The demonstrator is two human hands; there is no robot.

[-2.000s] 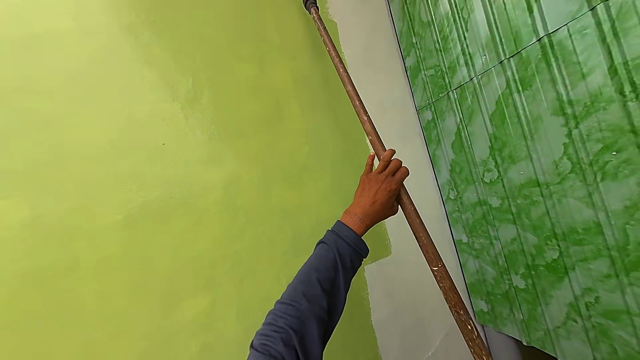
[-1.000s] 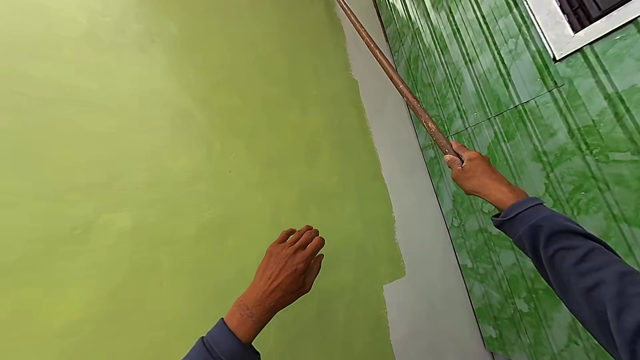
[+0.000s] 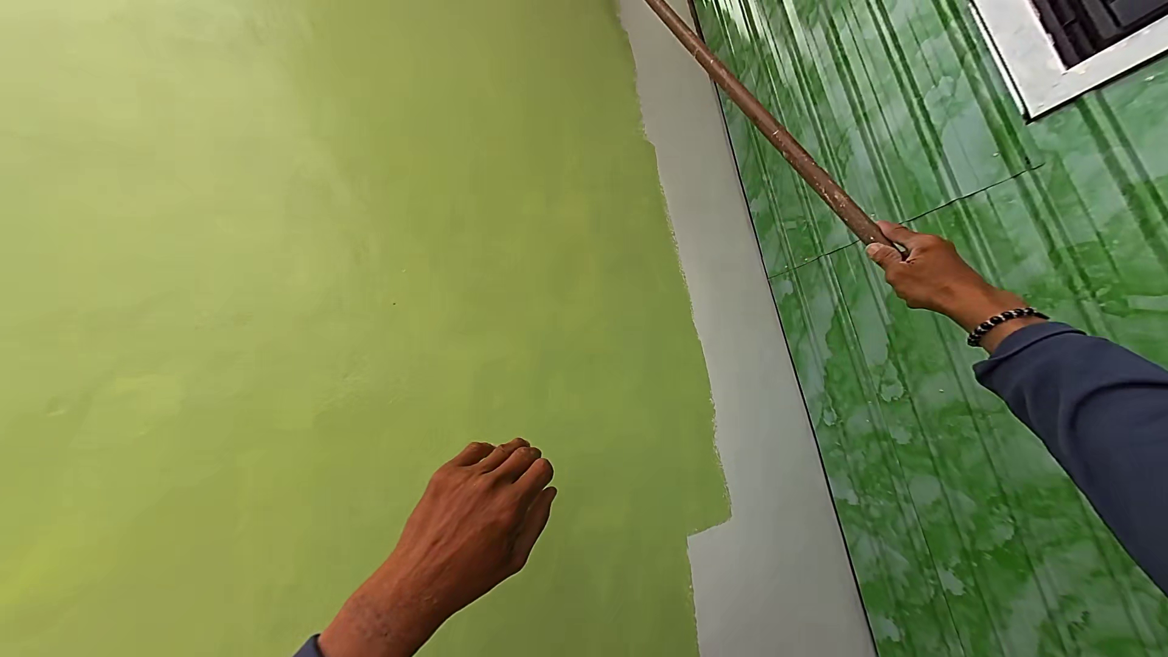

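Observation:
My right hand (image 3: 931,272), at the right, is closed around the lower end of a brown pole (image 3: 785,137). The pole slants up and left, and its far end lies beyond the top edge. My left hand (image 3: 484,502) is at the lower middle in front of the light green painted wall (image 3: 365,228), its back toward me and its fingers curled. Nothing shows in it, but the palm is hidden. A whitish unpainted strip (image 3: 739,347) with a ragged paint edge runs down beside the green area.
Green marbled panels (image 3: 967,456) with vertical stripes cover the adjoining wall at the right. A white window frame (image 3: 1049,82) with a dark opening is at the upper right. A dark seam separates the strip from the panels.
Two seconds ago my left hand was on the pole; it has let go and is now lower, apart from it. My right hand has come into view on the pole's end. The view has shifted.

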